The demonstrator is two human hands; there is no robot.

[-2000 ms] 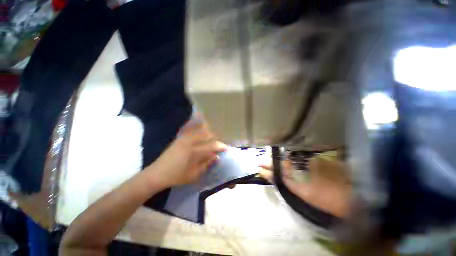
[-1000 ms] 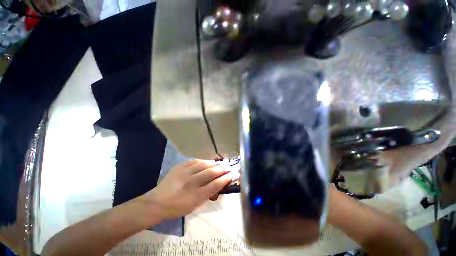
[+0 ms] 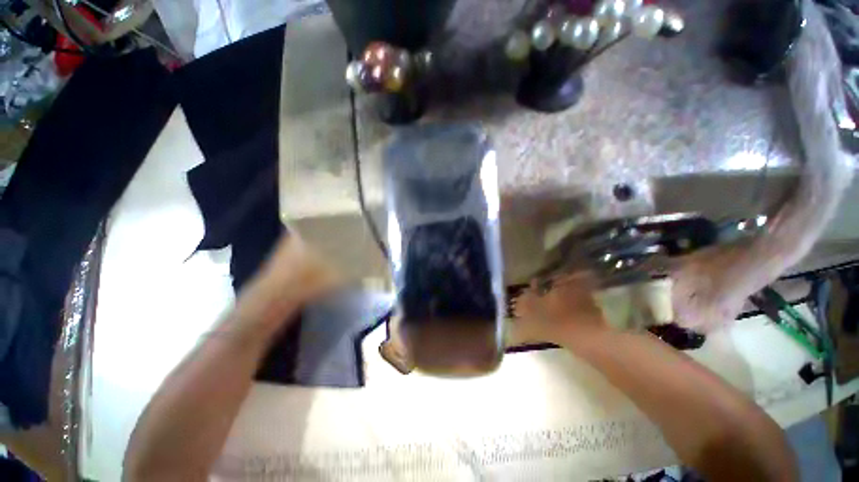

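A black fabric panel (image 3: 247, 202) lies left of the sewing machine head (image 3: 320, 169), with a grey-blue fused facing (image 3: 330, 341) at its near end. My left hand (image 3: 306, 268), blurred, is over the cloth beside the head; its fingertips are unclear. My right hand (image 3: 560, 306) is right of the shiny metal cover (image 3: 445, 254), blurred and partly hidden by machine parts. A dark cloth edge shows just below it. The cover hides the needle area, and I cannot tell if either hand grips the cloth.
More black cloth (image 3: 71, 198) hangs at the far left. Pearl-head pins (image 3: 603, 26) stand on the machine top. A pale pink bundle (image 3: 818, 160) hangs at the right, near a green tool (image 3: 789, 320). Ruler marks (image 3: 405, 459) run along the table's front edge.
My left hand has moved left and away from me, uncovering the grey facing. My right hand shows more beside the metal cover. The view has shifted, and the cover looks smaller and further left.
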